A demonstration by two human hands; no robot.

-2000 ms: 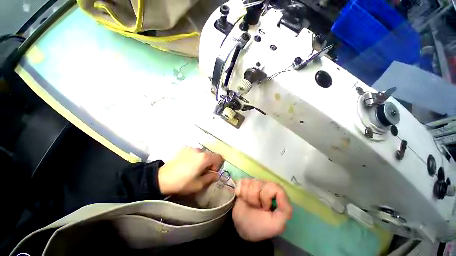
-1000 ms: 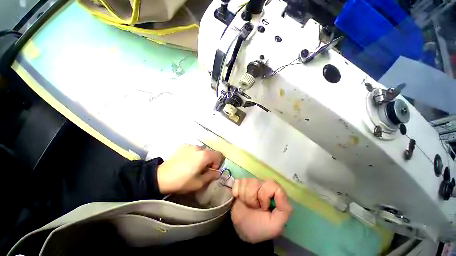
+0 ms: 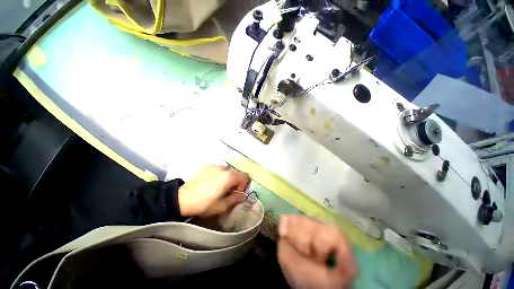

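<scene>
A beige canvas bag (image 3: 186, 255) lies over my lap with its mouth open and its rim curving up at the right end. My left hand (image 3: 213, 193) pinches the bag at that end, beside a small dark loop (image 3: 251, 195). My right hand (image 3: 315, 251) is a closed fist to the right of the bag, apart from it and slightly blurred. A small green end of a tool (image 3: 331, 259) shows in the fist; the rest of the tool is hidden.
A white sewing machine (image 3: 360, 152) stands beyond my hands, its presser foot (image 3: 259, 131) above the table. Khaki cloth with yellow edging (image 3: 186, 20) lies at the top. The green table (image 3: 73, 42) has pale yellow tape along its edge. Blue bins (image 3: 420, 36) are at the upper right.
My right hand has moved right and down, away from the bag's rim, and is now clear of it. My left hand stays at the same spot.
</scene>
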